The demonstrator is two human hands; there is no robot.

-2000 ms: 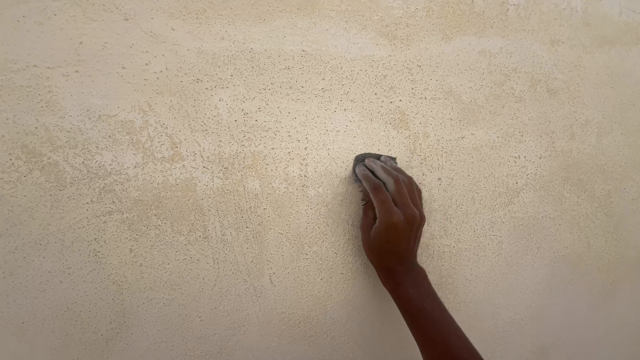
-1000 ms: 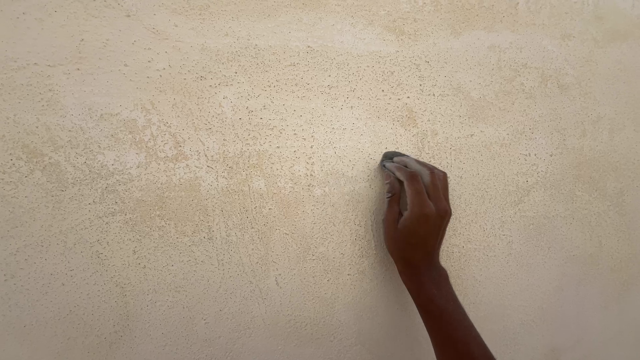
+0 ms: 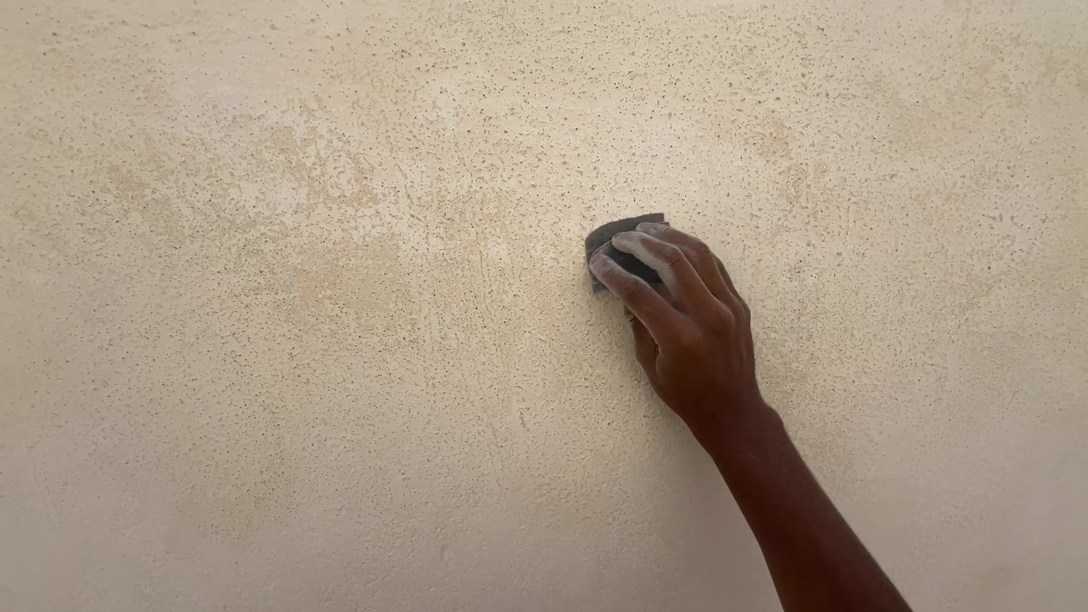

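My right hand (image 3: 688, 314) reaches up from the lower right and presses a dark grey piece of sandpaper (image 3: 625, 229) flat against a cream plastered wall (image 3: 382, 382). Pale dust coats the fingertips, which lie spread over the sheet. The thumb is mostly hidden beneath the hand. One corner of the sheet sticks out above the fingers, and its lower left edge shows beside the index finger. My left hand is out of view.
The wall fills the whole view. Its surface is rough, with small dark pits, faint vertical streaks and a blotchy yellowish patch (image 3: 365, 280) left of the hand.
My right hand has shifted on the wall, and its fingers are more spread over the sheet than a second ago, so more of the sheet shows.
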